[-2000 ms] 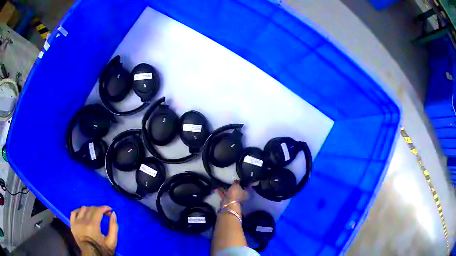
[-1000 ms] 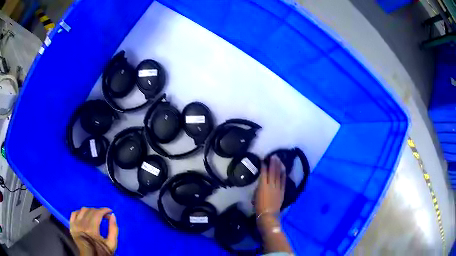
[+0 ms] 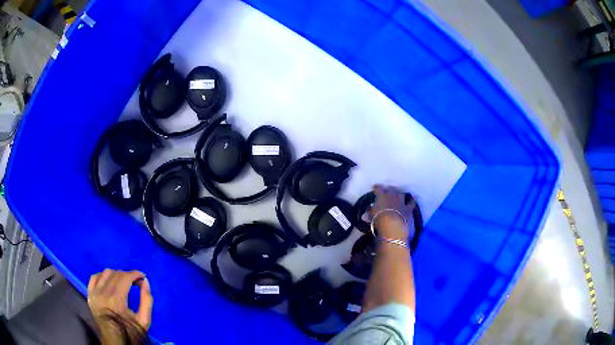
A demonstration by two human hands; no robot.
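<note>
Several black over-ear headphones [image 3: 226, 155] lie flat on a white sheet [image 3: 324, 87] in a large blue tote [image 3: 499, 128]. White labels show on many ear cups. My right hand [image 3: 391, 205] is on the headphones at the right end of the group, covering part of the band and a cup; its fingertips are partly hidden, so its grip cannot be told. My left hand [image 3: 121, 296] rests at the tote's near-left rim, fingers curled with a gap to the thumb, holding nothing visible.
A pale machine [image 3: 17, 121] stands left of the tote, with a thin black cable. White tape scraps stick to the upper-left rim. Yellow-black tape [image 3: 578, 253] marks the floor at right. Blue bins [image 3: 602, 155] stand at far right.
My right hand has moved right and away from me, from the middle group to the rightmost headphones. The middle-right headphones have turned, and the near ones have shifted. My left hand stays at the rim.
</note>
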